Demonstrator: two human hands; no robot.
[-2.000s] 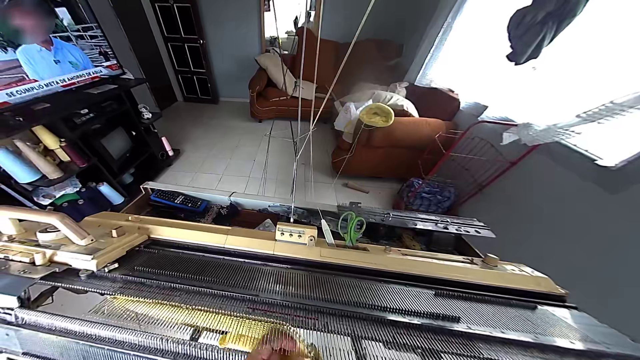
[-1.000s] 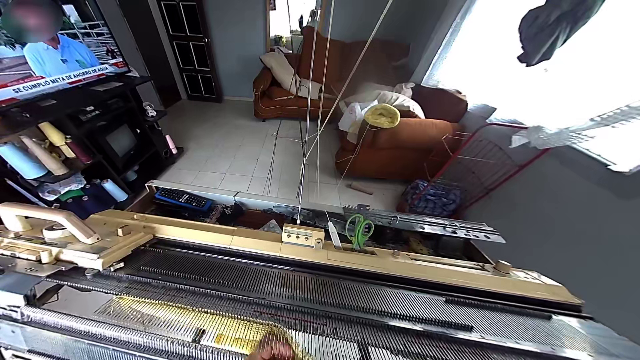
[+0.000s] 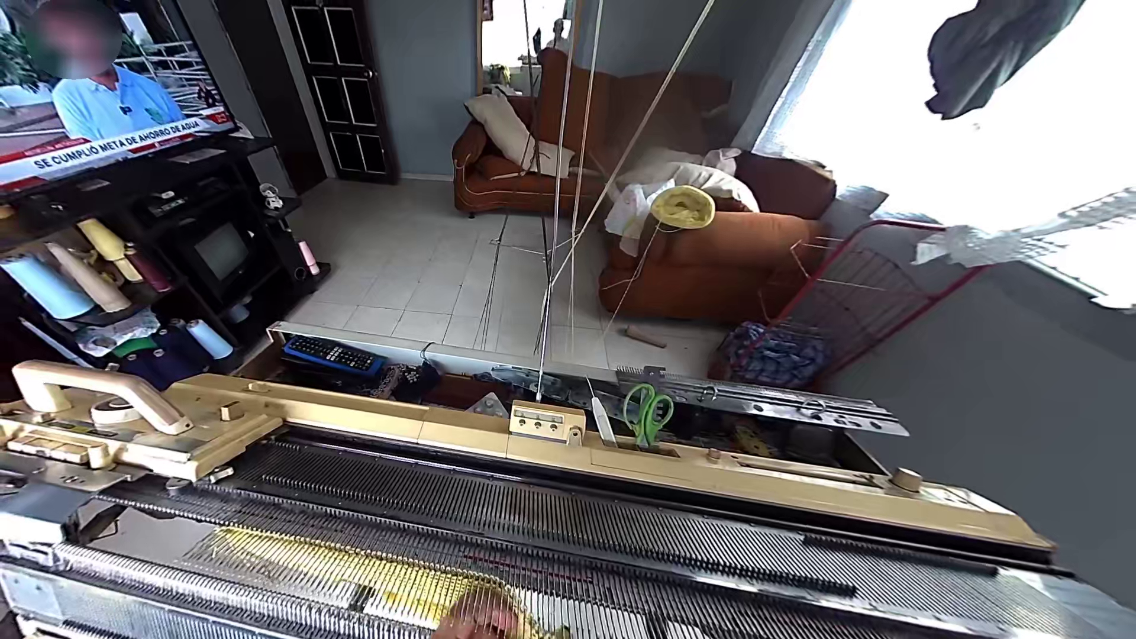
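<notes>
A flat-bed knitting machine with rows of metal needles spans the lower view. Yellow knitted fabric hangs between its two needle beds. One hand shows at the bottom edge, touching the right end of the yellow knitting; its fingers are partly hidden by the needles, and which hand it is cannot be told. The other hand is out of sight. At the far left rests the cream carriage with its handle. Green-handled scissors and a white-handled tool stand in the machine's back rail, beside a small row counter.
Yarn strands run down in front of me. Behind the machine lie a remote control and a metal rail. Yarn cones fill a black shelf at left, below a television. An orange sofa stands beyond.
The hand stays by the right end of the yellow knitting, with its fingers slightly shifted. The television picture has changed a little.
</notes>
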